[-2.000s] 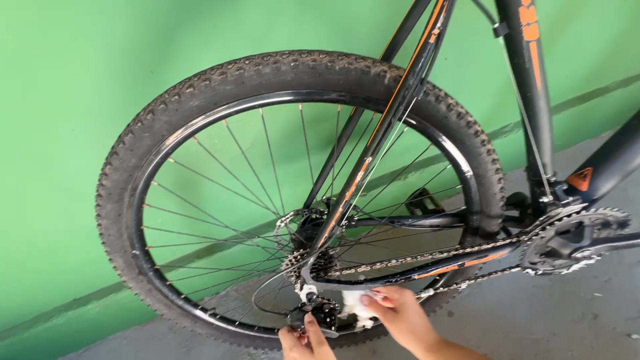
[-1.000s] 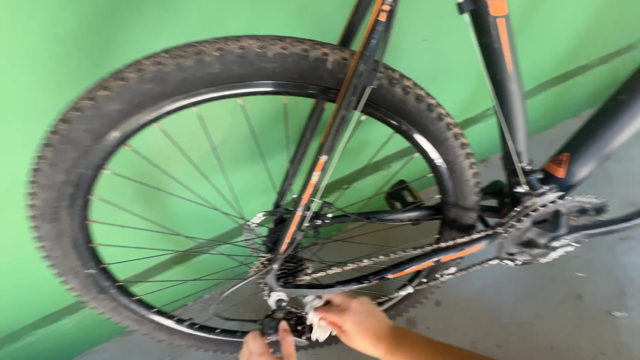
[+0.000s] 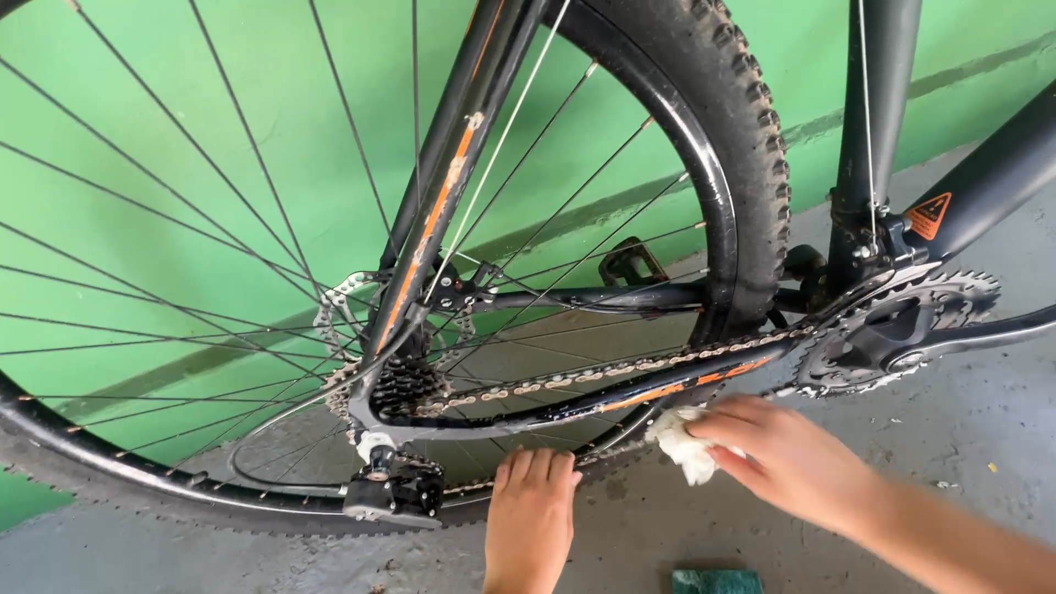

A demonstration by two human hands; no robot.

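A black bicycle with orange markings fills the view. My left hand [image 3: 532, 511] is at the lower run of the bicycle chain [image 3: 577, 378], right of the rear derailleur [image 3: 392, 495]; its fingertips are curled over the chain, and whether they grip it is hard to tell. Pinched in my right hand [image 3: 775, 454] is a crumpled white cloth [image 3: 685, 441], just under the chainstay [image 3: 577, 408] beside the lower chain. The cassette [image 3: 412, 384] sits at the rear hub, and the chainrings [image 3: 899, 330] are at the right.
Behind the rear wheel [image 3: 742, 165] stands a green wall [image 3: 247, 82]. A green sponge or pad [image 3: 716, 582] lies on the grey floor [image 3: 627, 544] at the bottom edge. The crank arm [image 3: 990, 330] extends right, and a pedal [image 3: 634, 262] shows behind the wheel.
My left hand has moved right from the rear derailleur to the lower chain. My right hand has carried the white cloth right, toward the chainrings. The view is now much closer.
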